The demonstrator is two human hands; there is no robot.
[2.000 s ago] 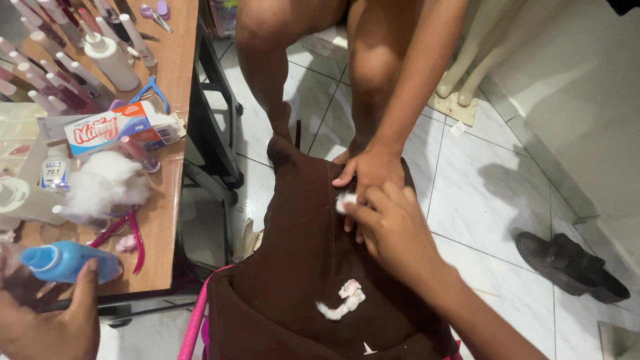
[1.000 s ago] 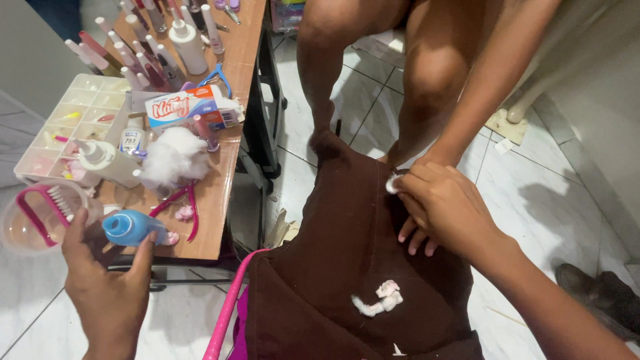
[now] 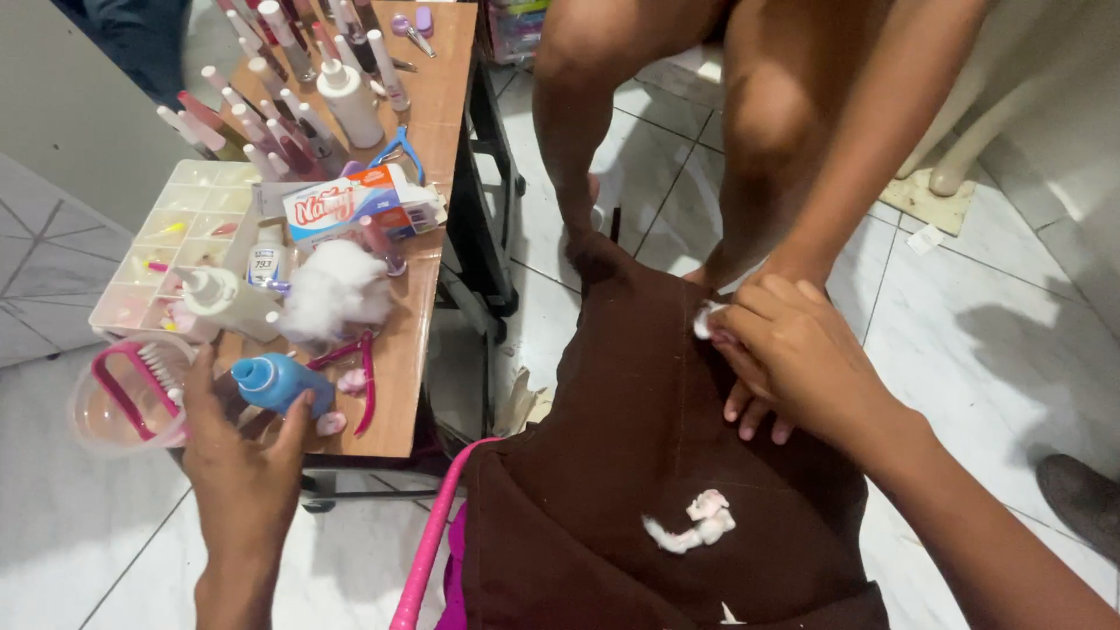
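Observation:
My left hand [image 3: 241,446] is around a blue plastic bottle [image 3: 282,385] without a cap, thumb and fingers on either side, at the near edge of the wooden table. Between the fingertips of my right hand [image 3: 787,350] is a white cotton piece [image 3: 707,320], held at the hand of another person, whose fingers [image 3: 757,416] rest on a brown cloth [image 3: 612,394]. Used cotton tufts [image 3: 696,525] lie lower on that cloth. A cotton wad [image 3: 337,289], pink-handled nippers [image 3: 363,385] and a clear bowl with a pink brush [image 3: 131,394] surround the bottle.
The wooden table [image 3: 424,297] at left bears nail polish bottles [image 3: 280,131], white pump bottles [image 3: 350,101], a cotton box [image 3: 350,206], blue-handled nippers [image 3: 402,156] and a compartment case [image 3: 188,219]. The other person's legs [image 3: 573,114] are beyond the cloth. A dark shoe [image 3: 1081,507] lies on the tiled floor at right.
The view has shifted left, bringing the compartment case and the bowl with the brush into sight. The cotton in my right hand has moved over the other person's fingers.

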